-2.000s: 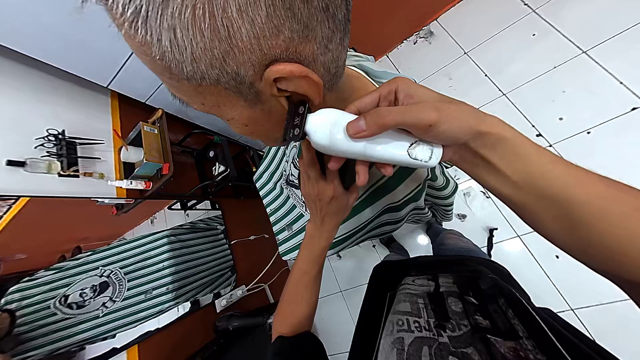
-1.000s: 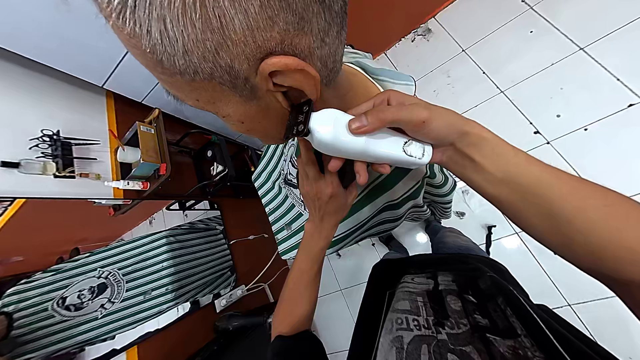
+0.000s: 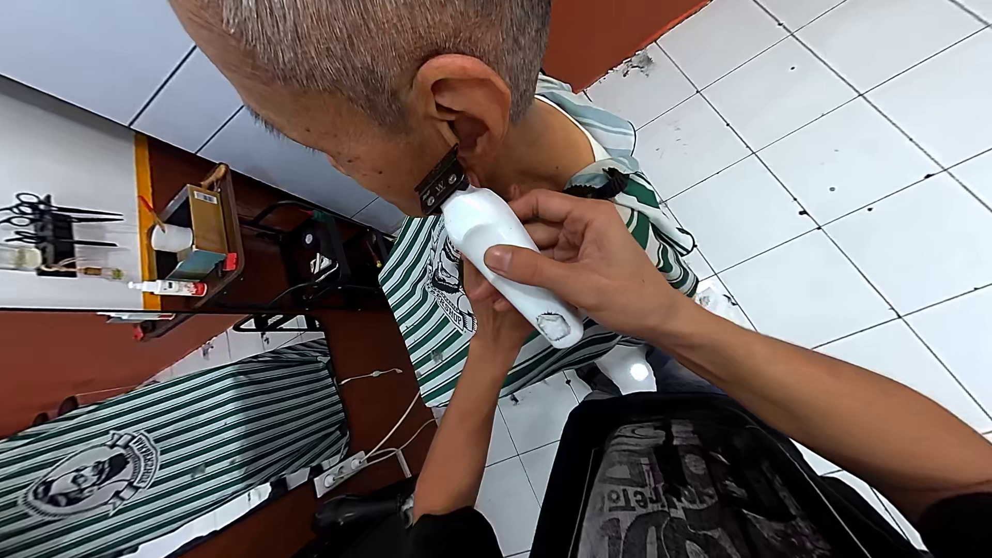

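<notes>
My right hand (image 3: 585, 252) grips a white hair clipper (image 3: 504, 260), thumb along its upper side. The clipper's dark metal blade (image 3: 443, 183) meets the cheek just in front of a seated person's ear (image 3: 465, 101). Short grey hair (image 3: 333, 46) covers the person's head. Below the clipper is my left hand (image 3: 496, 310), partly hidden behind it; what its fingers hold or touch cannot be made out. A green and white striped barber cape (image 3: 434, 349) drapes the person and is fastened at the neck.
At left, scissors (image 3: 35, 221) stand in a black holder by a wooden tray (image 3: 229, 232) with a box, a cup and a white bottle (image 3: 169, 287). A mirror shows the striped cape. A white power strip (image 3: 341, 474) with cables lies low, beside white floor tiles (image 3: 806, 271).
The clipper in my right hand has tilted, its rear end swinging downward, and its blade now sits at a slant before the ear. My left hand is more hidden behind it.
</notes>
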